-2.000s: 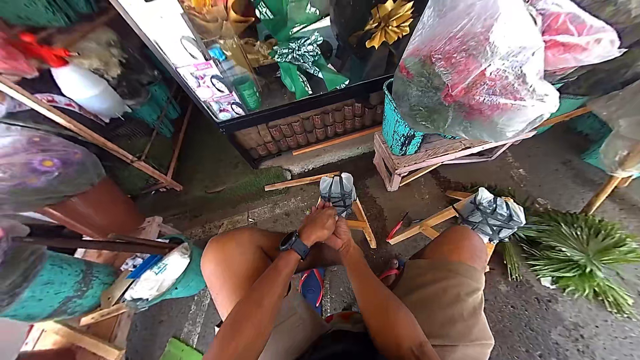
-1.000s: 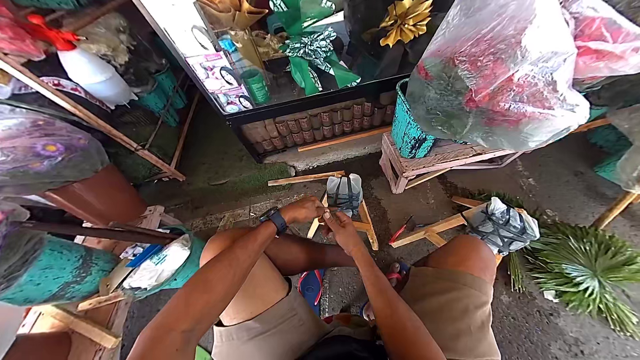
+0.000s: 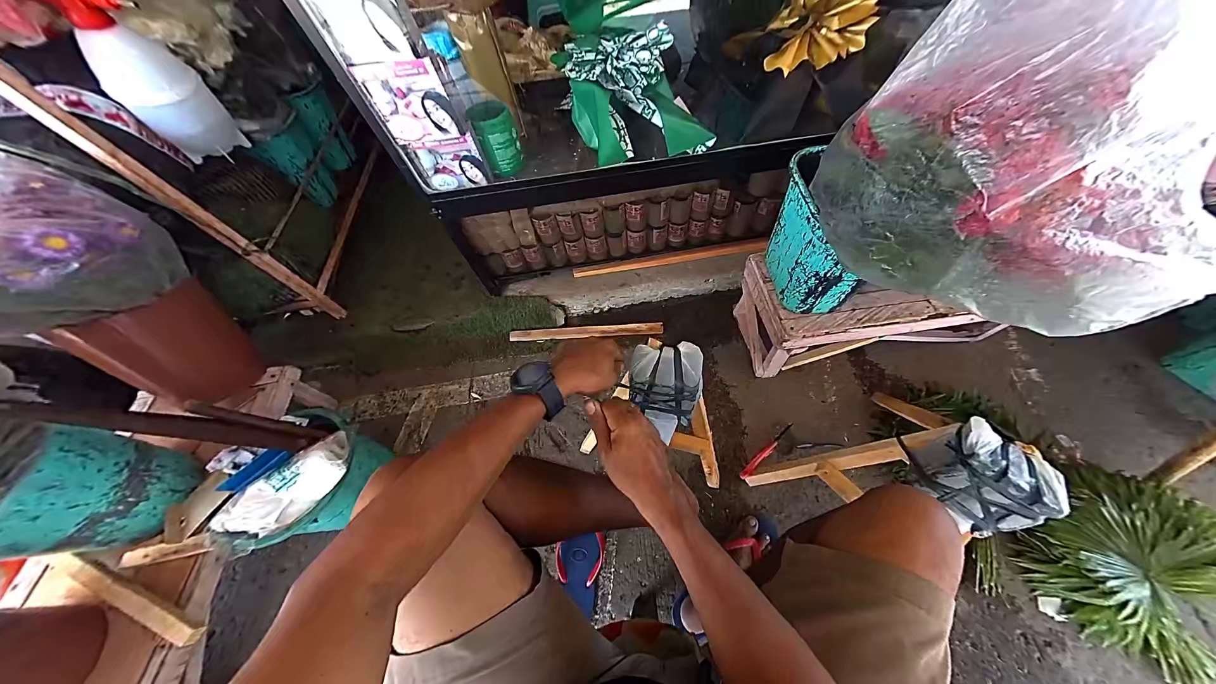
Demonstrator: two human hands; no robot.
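Just left of a bundle wrapped in clear plastic and black strips (image 3: 668, 378), my left hand (image 3: 589, 368) is curled in a fist, a dark watch (image 3: 539, 388) on its wrist. My right hand (image 3: 630, 448) is close below it, thumb up and fingers curled. Whether either hand grips something thin is too small to tell. The bundle sits on a wooden stand (image 3: 701, 442) with splayed legs. A second such bundle (image 3: 997, 475) is on another wooden stand (image 3: 841, 461) by my right knee. Red-handled pliers or cutters (image 3: 763, 454) lie on the ground between them.
Ahead stands a glass display case (image 3: 608, 176) with ribbons inside. A teal bucket (image 3: 803, 247) with plastic-covered red flowers stands on a wooden crate (image 3: 836, 328) at the right. Palm leaves (image 3: 1135, 560) lie at the lower right. Teal buckets (image 3: 95, 489) and wooden frames line the left.
My hands were together in front of the bundle; now they are beside its left side, the left hand above the right.
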